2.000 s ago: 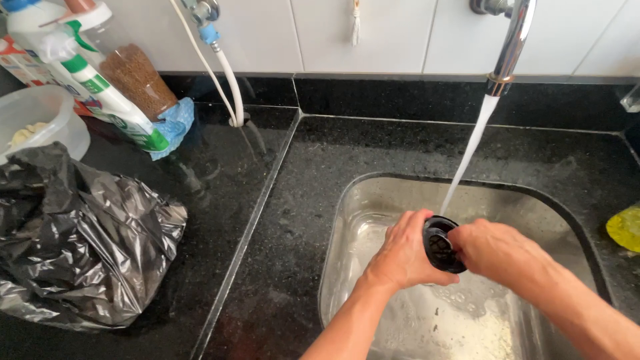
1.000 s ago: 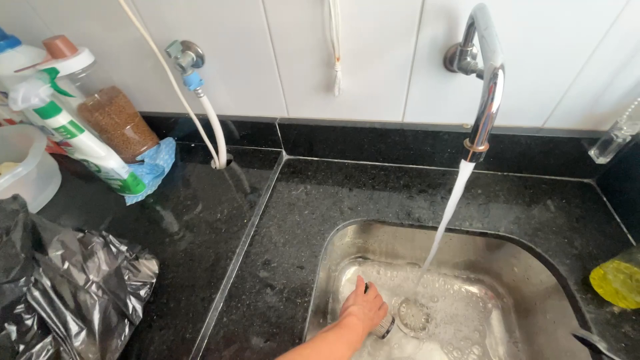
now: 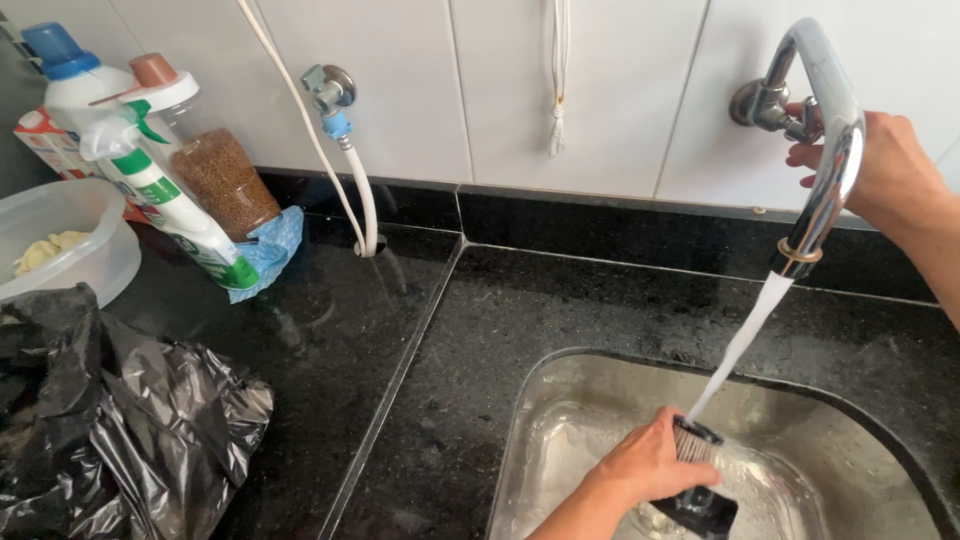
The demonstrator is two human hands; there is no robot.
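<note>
My left hand [image 3: 649, 469] grips a small black object with a pleated, light-coloured band [image 3: 694, 444], which looks like a filter, over the steel sink basin [image 3: 555, 397]. Water from the chrome faucet [image 3: 829, 150] runs onto its top rim. A darker, blurred black part of it hangs below my fingers. My right hand [image 3: 885, 161] is at the faucet's handle [image 3: 806, 124] by the wall, fingers curled around it, partly hidden behind the spout.
On the left counter are a crumpled black plastic bag [image 3: 172, 427], a plastic bowl [image 3: 112, 255], a spray bottle [image 3: 176, 206], a jar of brown pellets [image 3: 225, 180] and a blue cloth [image 3: 277, 244]. A white hose [image 3: 364, 195] enters the counter.
The right hand has gone from the black cup-like object to the faucet handle. My left hand has risen from low in the basin into the stream. The view has shifted.
</note>
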